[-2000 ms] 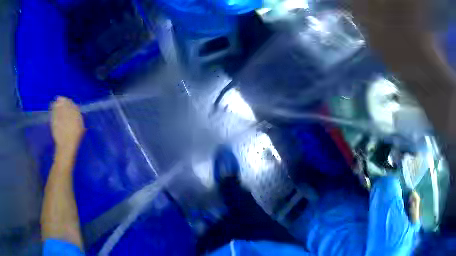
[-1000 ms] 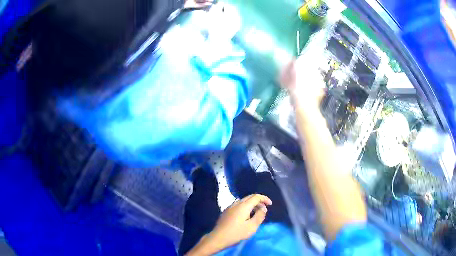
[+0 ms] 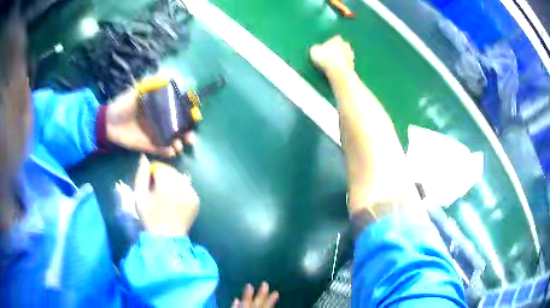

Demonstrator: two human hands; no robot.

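My right hand (image 3: 333,55) reaches out over the green conveyor belt (image 3: 377,90), its fingers curled. No object shows in it, but the inside of the hand is hidden. A small red-orange thing (image 3: 341,7) lies on the belt beyond it, apart from the hand. Only the fingers of my left hand (image 3: 256,298) show at the bottom edge, spread apart and holding nothing visible. The rest of that hand is cut off.
A neighbour in a blue smock (image 3: 60,204) on the left holds a black-and-yellow unit (image 3: 166,111) over the green bench (image 3: 241,180). A dark tangled heap (image 3: 129,45) lies behind. A white sheet-like thing (image 3: 443,165) lies right of my forearm.
The view has swung to the bench and belt. My right arm now reaches over the belt. My left hand has gone from above my legs to the bottom edge, fingers spread.
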